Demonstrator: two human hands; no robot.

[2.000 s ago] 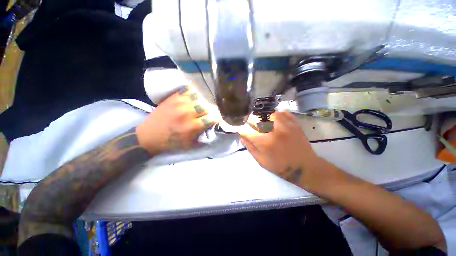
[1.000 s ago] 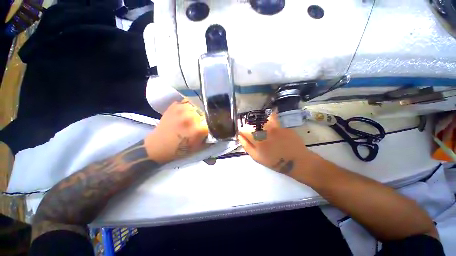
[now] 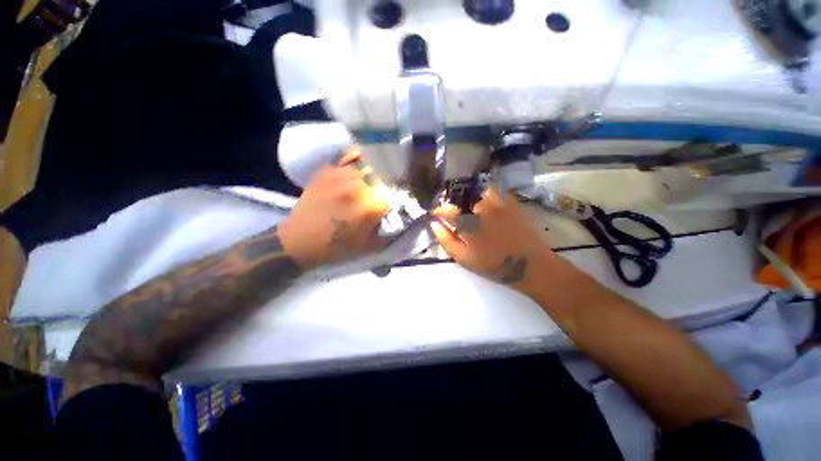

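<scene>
A garment panel (image 3: pixel 153 236), pale on one side with a thin dark line, runs from the left to the needle area of the white sewing machine (image 3: pixel 504 67). My left hand (image 3: pixel 333 216) grips the bunched panel just left of the needle. My right hand (image 3: pixel 486 236) is right of the needle, its thumb and fingertips pinching the panel's edge. The shiny guard (image 3: pixel 421 135) and bright lamp glare hide the needle and parts of the fingertips.
Black-handled shears (image 3: pixel 630 245) lie right of my right hand. Black fabric (image 3: pixel 171 117) fills the upper left. A blue basket (image 3: pixel 187 419) is at lower left. Pale pieces (image 3: pixel 788 378) and an orange cloth (image 3: pixel 792 248) are at right. A brown board (image 3: pixel 27 149) stands at far left.
The view has shifted slightly. Both hands stay at the needle area; my left hand has turned a little, and more bunched pale fabric shows between the hands than one second ago.
</scene>
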